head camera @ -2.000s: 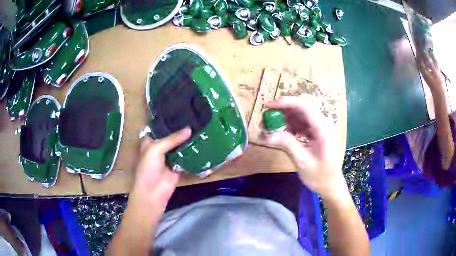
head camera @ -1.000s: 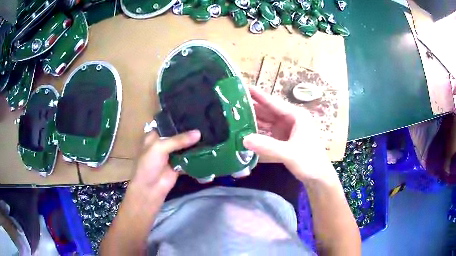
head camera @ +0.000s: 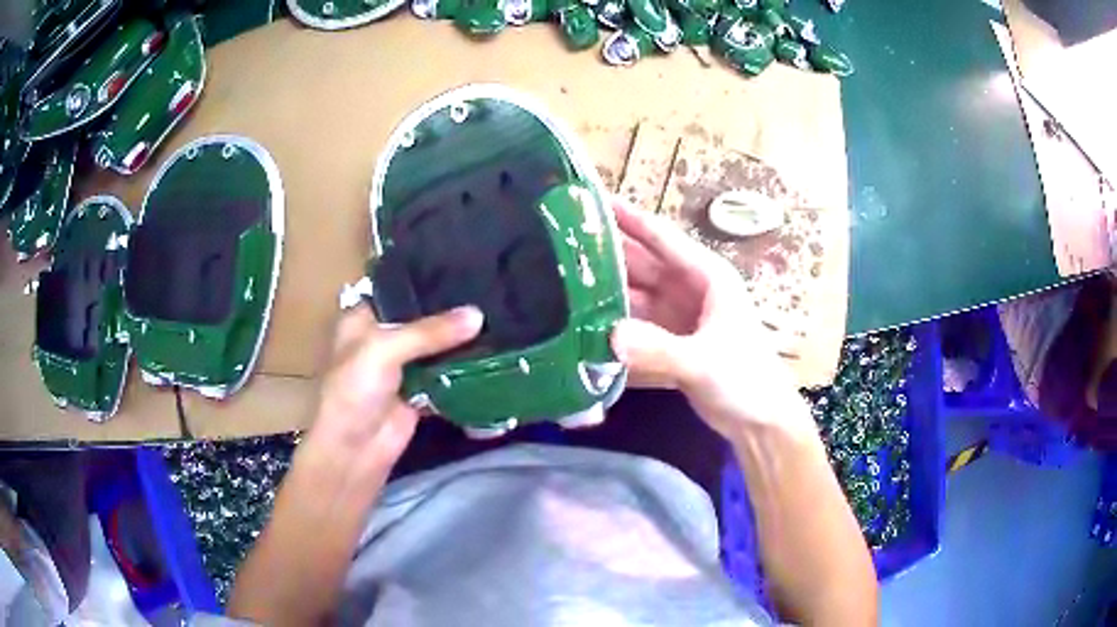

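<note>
A glossy green car body shell (head camera: pixel 490 263) with a pale rim and dark recessed middle is held above the cardboard. My left hand (head camera: pixel 386 367) grips its lower left side, thumb over the dark recess, beside a silver-white side knob (head camera: pixel 357 293). My right hand (head camera: pixel 692 312) touches the shell's lower right side with the thumb; its fingers are partly hidden behind the edge. A small green fitting with a silver face (head camera: pixel 600 375) sits on the shell by that thumb. A white glue dish (head camera: pixel 745 213) stands on the stained pad (head camera: pixel 686 172).
Two green shells (head camera: pixel 202 263) lie at left, with more stacked at upper left (head camera: pixel 153 104). Loose green fittings (head camera: pixel 747 47) are heaped at the back. Blue bins (head camera: pixel 927 490) with small fittings are below the bench edge. Part of another person (head camera: pixel 1078 355) shows at right.
The green fitting from my right fingers is now on the shell's lower right side, and my right hand has moved left to the shell. The glue dish is uncovered. The other person's arm has left the bench.
</note>
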